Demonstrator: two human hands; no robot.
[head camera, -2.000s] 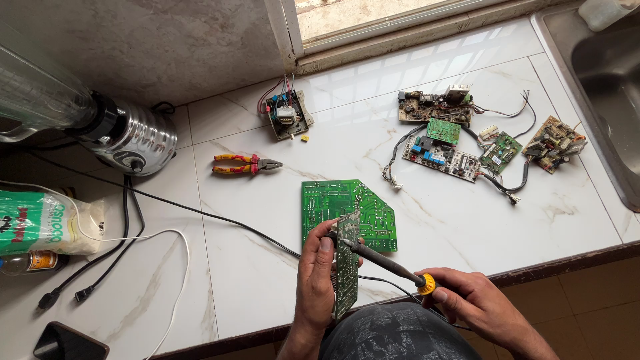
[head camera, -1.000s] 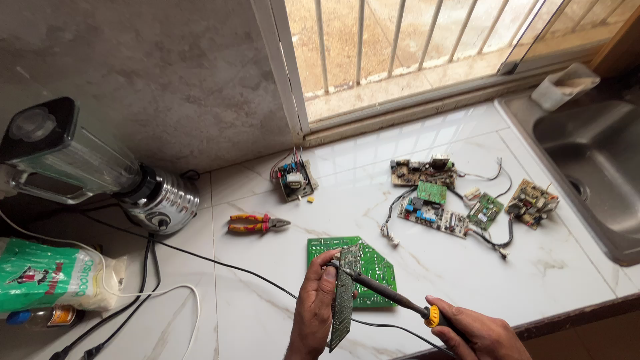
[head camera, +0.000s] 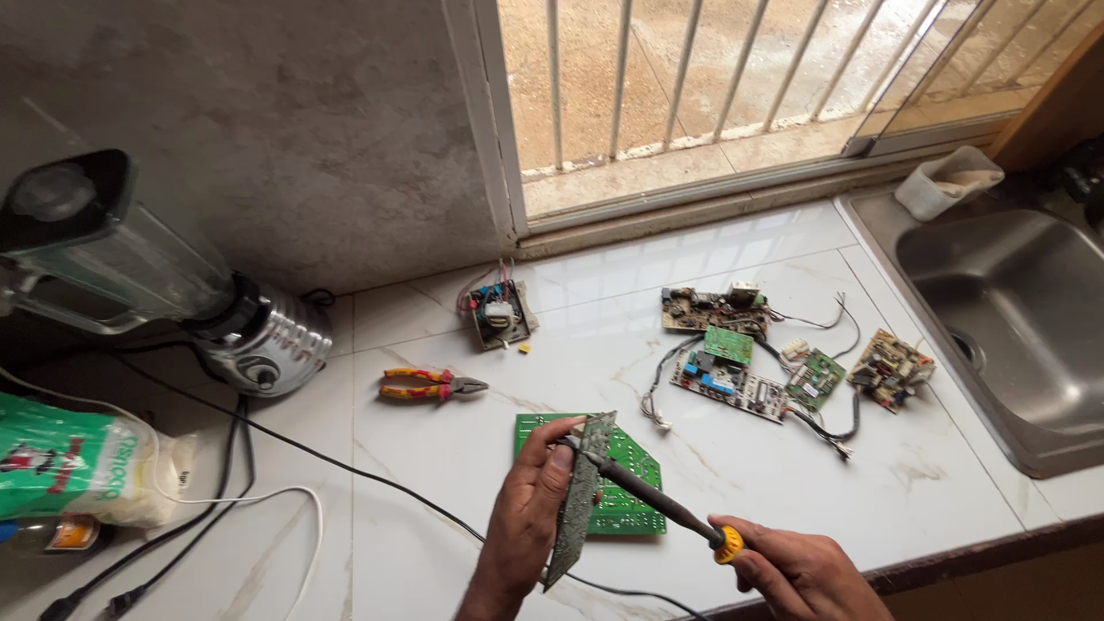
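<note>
My left hand (head camera: 530, 509) grips a narrow circuit board (head camera: 580, 509) by its edge and holds it tilted above the counter. In my right hand (head camera: 798, 569) is a soldering iron (head camera: 662, 500), held at its yellow collar, with its front end at the upper part of that board. Whether the tip touches the board cannot be told. Beneath and behind the held board, a larger green circuit board (head camera: 634, 483) lies flat on the white counter. Combination pliers (head camera: 431, 385) with red and yellow handles lie to the left, jaws toward the right.
A small wired module (head camera: 500, 315) sits near the wall. Several circuit boards with cables (head camera: 733, 388) lie at the right, beside a steel sink (head camera: 1018, 285) holding a plastic container (head camera: 947, 183) on its rim. A blender (head camera: 259, 336), a plastic bag (head camera: 78, 457) and black cords (head camera: 345, 466) occupy the left.
The view has tilted up, showing more of the window. Both hands keep hold of the board and the iron, with the iron's front end still at the board's upper part.
</note>
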